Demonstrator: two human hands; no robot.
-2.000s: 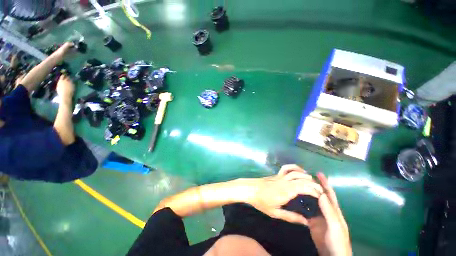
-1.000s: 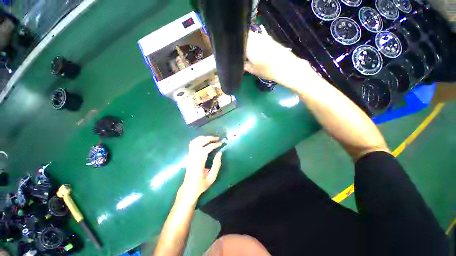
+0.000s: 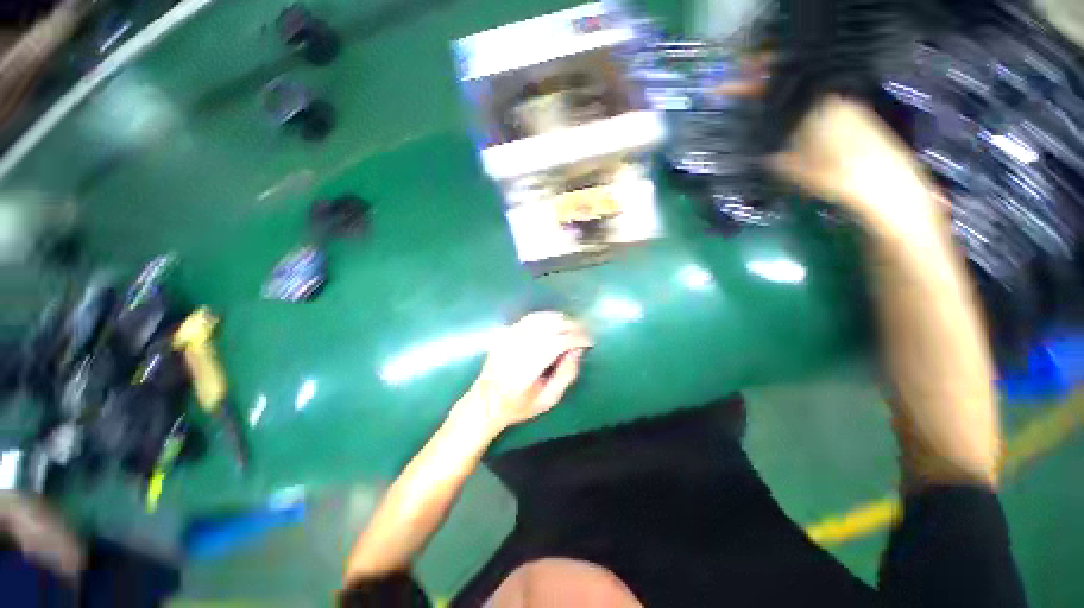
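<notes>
The picture is blurred by motion. My left hand (image 3: 529, 366) is over the green bench just below the screw feeder (image 3: 571, 152); its fingers are curled and I cannot tell if anything is between them. My right hand (image 3: 844, 154) is out to the right of the feeder, beside a dark blurred shape at the top edge, possibly the screwdriver; its grip cannot be made out. The feeder is a white and blue box with an open top and a brass-coloured outlet at its front.
Two black housings (image 3: 312, 36) stand at the back left. A ribbed black part (image 3: 341, 215) and a blue-silver piece (image 3: 296, 274) lie left of the feeder. A yellow hammer (image 3: 205, 362) lies by heaped subassemblies (image 3: 113, 380). Blurred housings (image 3: 987, 154) fill the right. A person's sleeve (image 3: 89, 582) shows lower left.
The view has shifted, so the feeder appears further right. My left hand's fingers have drawn closer together. My right hand has moved right, away from the feeder.
</notes>
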